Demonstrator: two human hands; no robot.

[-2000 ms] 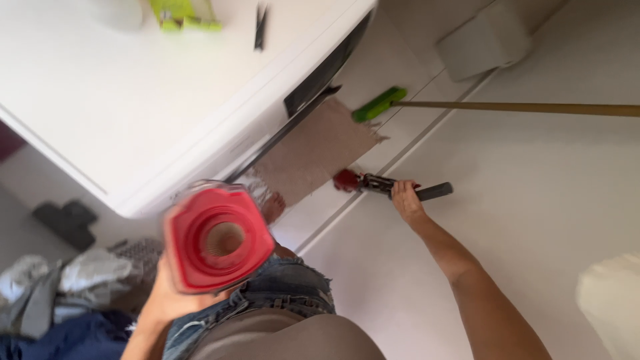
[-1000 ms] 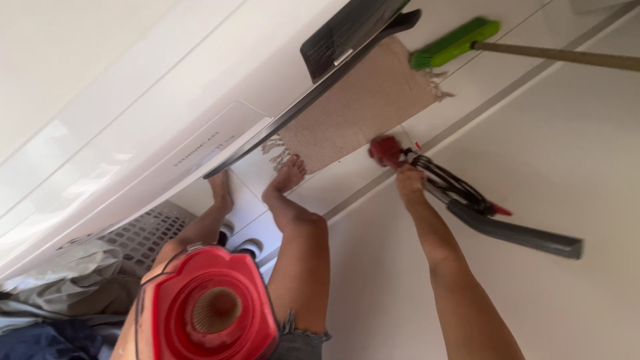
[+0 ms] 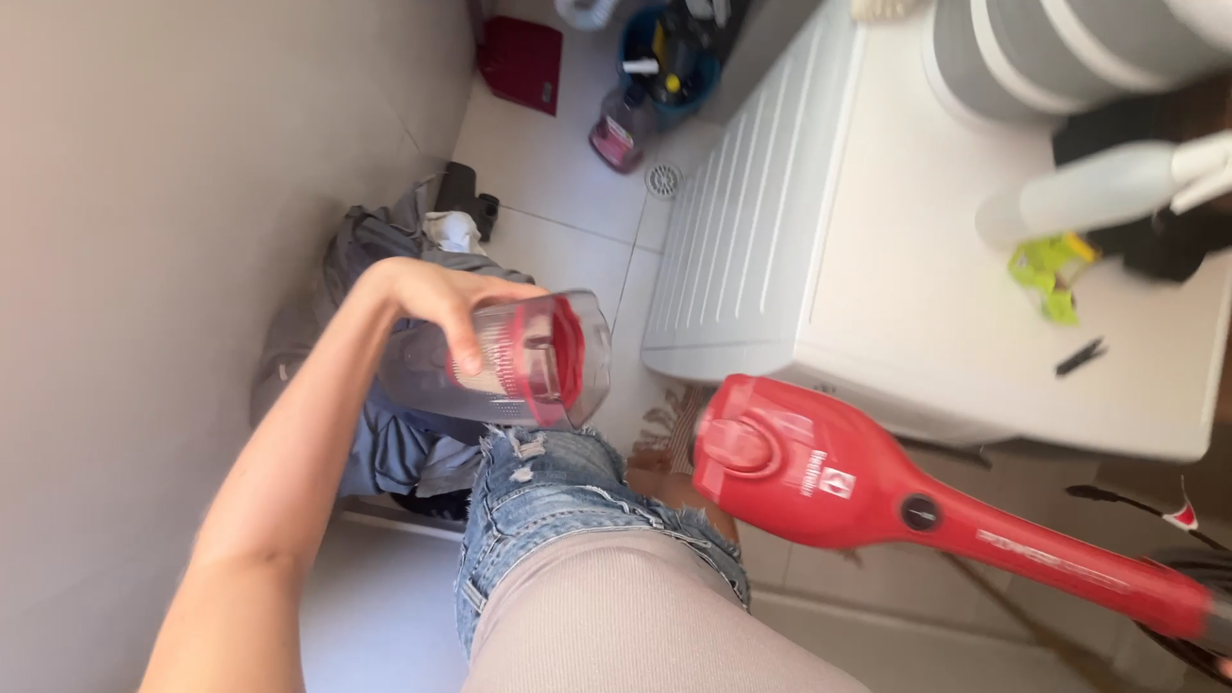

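My left hand point(image 3: 448, 298) is wrapped around the clear plastic dust container point(image 3: 500, 361) of a vacuum cleaner, which has a red rim and a pleated filter inside. The container lies on its side in the air above my denim shorts, its red end toward the right. To the right is the red Electrolux vacuum cleaner body point(image 3: 808, 462), apart from the container, its long handle running to the lower right. Of my right hand only a sliver of fingers point(image 3: 1224, 666) shows at the right edge, by the handle's dark end; its grip is mostly out of frame.
A white washing machine point(image 3: 885, 289) bears a spray bottle point(image 3: 1097, 192), a green packet point(image 3: 1054, 274) and a black clothespin point(image 3: 1081, 357). Clothes point(image 3: 385, 443) are piled by the wall. Beyond lie a floor drain point(image 3: 663, 180), a pink bottle point(image 3: 621, 130), a blue bucket point(image 3: 701, 91) and a red dustpan point(image 3: 521, 63).
The view has swung strongly. The dust container, upright with its red opening toward the camera before, is now tipped on its side. The red vacuum body has come up near the container.
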